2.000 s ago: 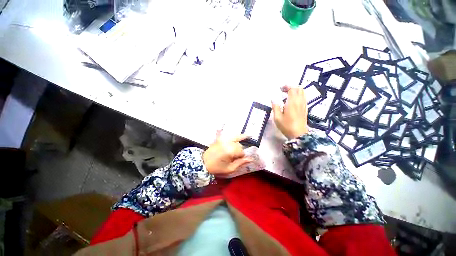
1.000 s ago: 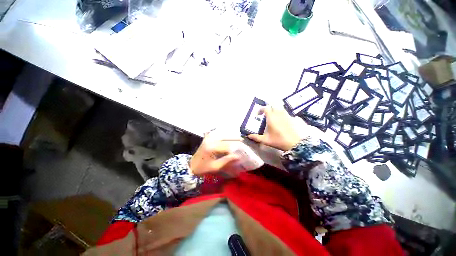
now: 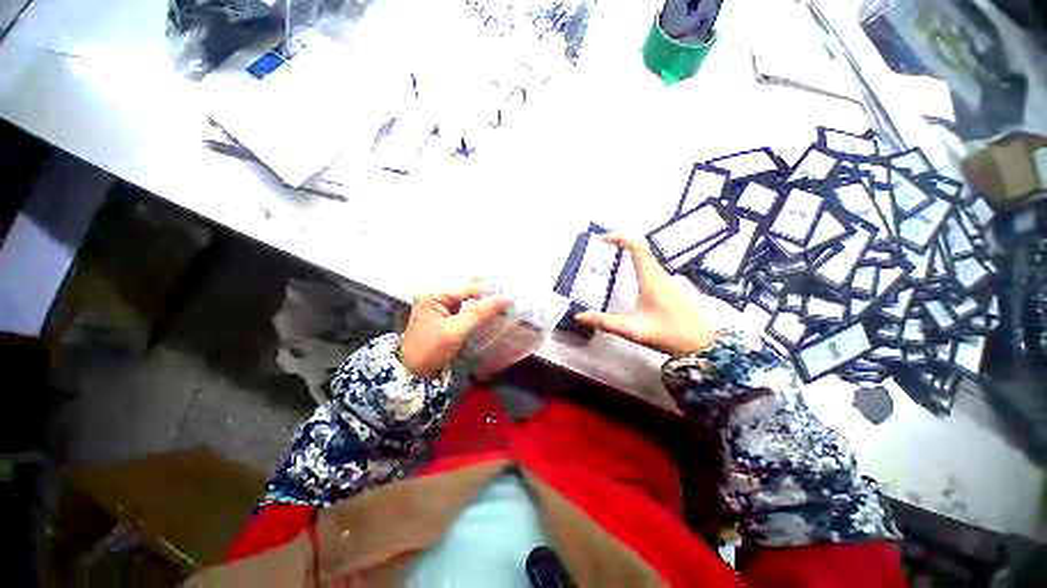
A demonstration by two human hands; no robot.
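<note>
My left hand (image 3: 450, 327) pinches a limp whitish-pink label sheet (image 3: 511, 333) by its upper edge, low at the table's front edge. My right hand (image 3: 657, 301) has its thumb and fingers on the right side of a black tag (image 3: 595, 273) with a white label on it. This tag lies on a small dark stack of tags (image 3: 571, 267) in front of me, right of the sheet. A large loose pile of labelled tags (image 3: 796, 215) with black borders and white centres lies to the right.
A green tape roll (image 3: 675, 52) holds an upright phone (image 3: 690, 16) at the back. White papers (image 3: 281, 126) and dark cords (image 3: 463, 148) lie left. Shiny plastic bags (image 3: 224, 29) are upper left. A grey disc (image 3: 874, 402) and a brown box (image 3: 1006, 168) are right.
Since two seconds ago, my right hand has come down onto the stack, and one labelled tag has joined the pile's left side. My left hand has moved left and raised the sheet.
</note>
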